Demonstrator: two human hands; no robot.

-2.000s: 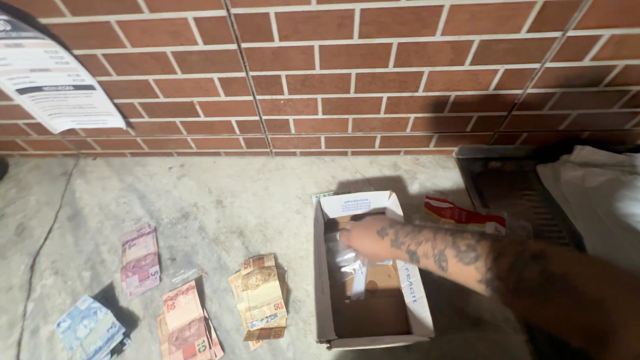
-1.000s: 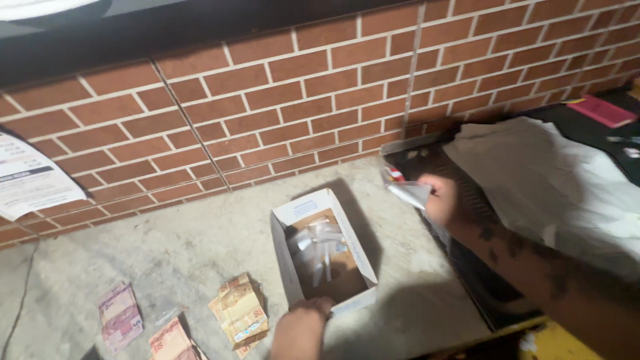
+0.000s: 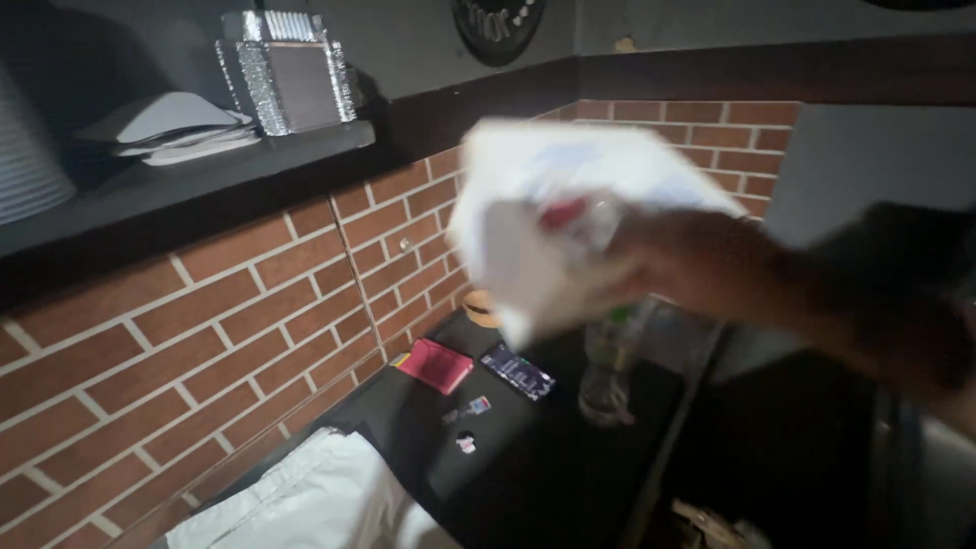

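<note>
My right hand (image 3: pixel 610 267), blurred by motion, is raised in front of the brick-pattern wall. It grips a white sheet or box (image 3: pixel 534 168) with bluish marks; blur hides which it is. A crumpled clear plastic piece with red on it (image 3: pixel 568 213) is held in the same hand. Below the hand, a pink notebook (image 3: pixel 438 366) and a dark patterned phone or case (image 3: pixel 518 371) lie on the black counter. A clear container (image 3: pixel 604 393) is beside them. My left hand is out of view.
White plastic bags (image 3: pixel 320 496) lie on the near counter. A dark shelf (image 3: pixel 305 156) at upper left holds stacked white papers (image 3: pixel 183 130) and a silver-trimmed box (image 3: pixel 297 84). A round orange-brown object (image 3: pixel 482 307) stands near the wall. Small items (image 3: pixel 467 441) dot the black counter.
The view has swung right and up, away from the banknotes. My right hand has lifted from near the dark tray, now with a large white item. My left hand, at the open box earlier, has left view.
</note>
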